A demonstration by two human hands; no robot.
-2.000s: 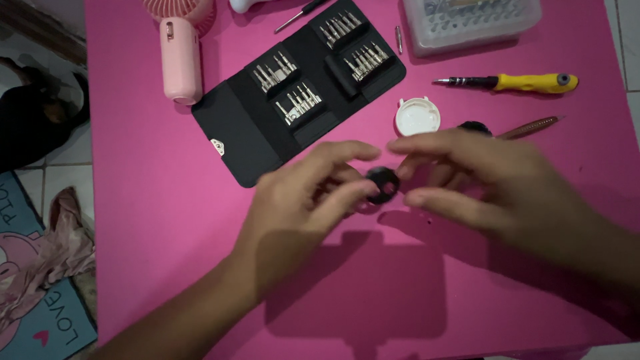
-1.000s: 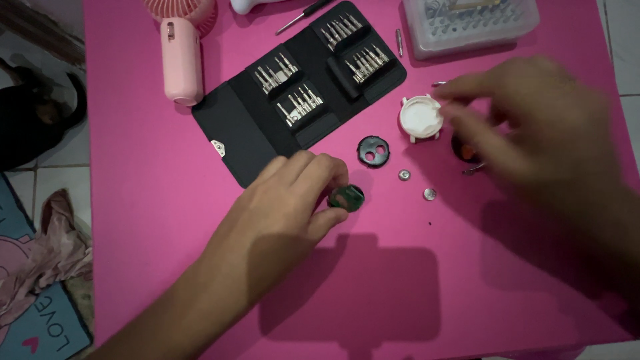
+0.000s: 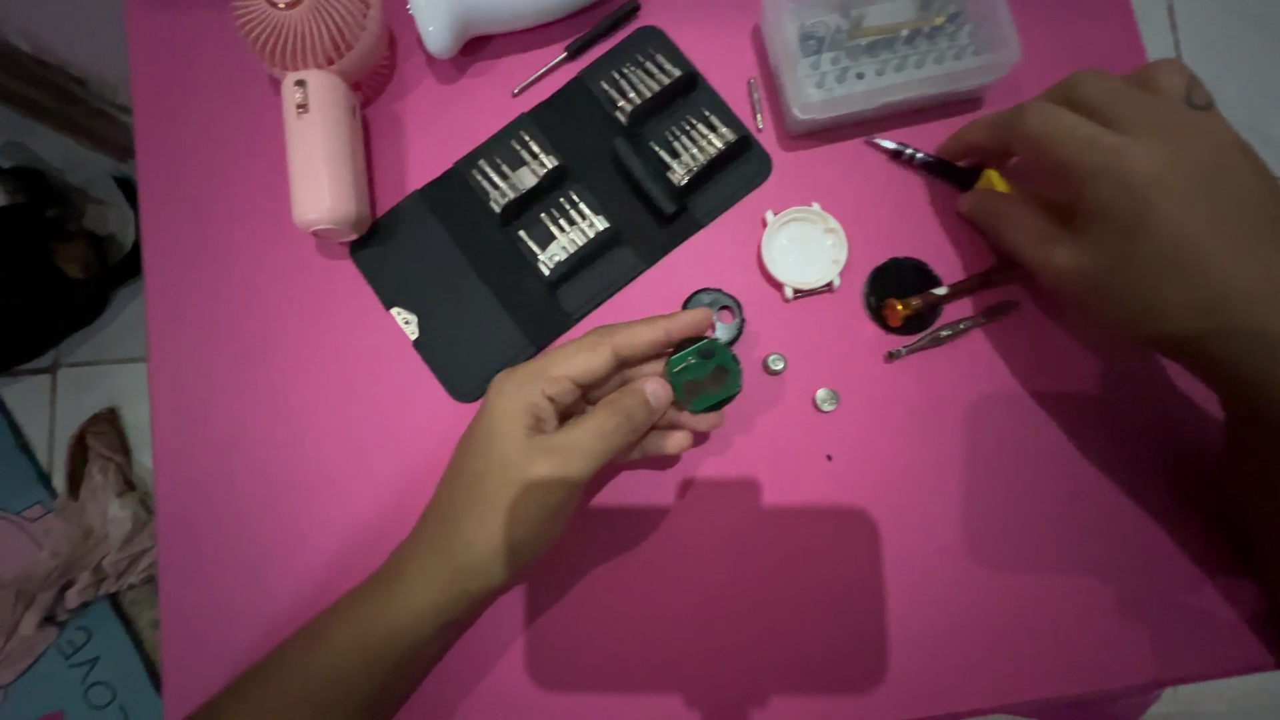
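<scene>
Between thumb and fingers, my left hand (image 3: 590,400) holds a small round green circuit board (image 3: 704,376). A black disc with holes (image 3: 716,314) lies just behind it on the pink table. Two button cells (image 3: 775,363) rest to the right of the board. Farther back sits a white plastic watch case (image 3: 804,248). My right hand (image 3: 1080,180) is at the upper right, its thumb and fingers on the yellow and black handle of a screwdriver (image 3: 925,163) whose tip points left. Below that hand are a round black piece (image 3: 903,292), a brown-handled tool (image 3: 945,292) and metal tweezers (image 3: 950,332).
An open black bit case (image 3: 440,290) lies at centre left, with a pink handheld fan (image 3: 328,160) beside it. At the back are a small black screwdriver (image 3: 575,48), a loose bit (image 3: 756,103), a clear plastic box (image 3: 890,100) and a white object (image 3: 500,20).
Two seconds ago both hands met at a black round piece; the black disc and button cells now lie on the table. My right hand has moved right and taken hold of the yellow screwdriver.
</scene>
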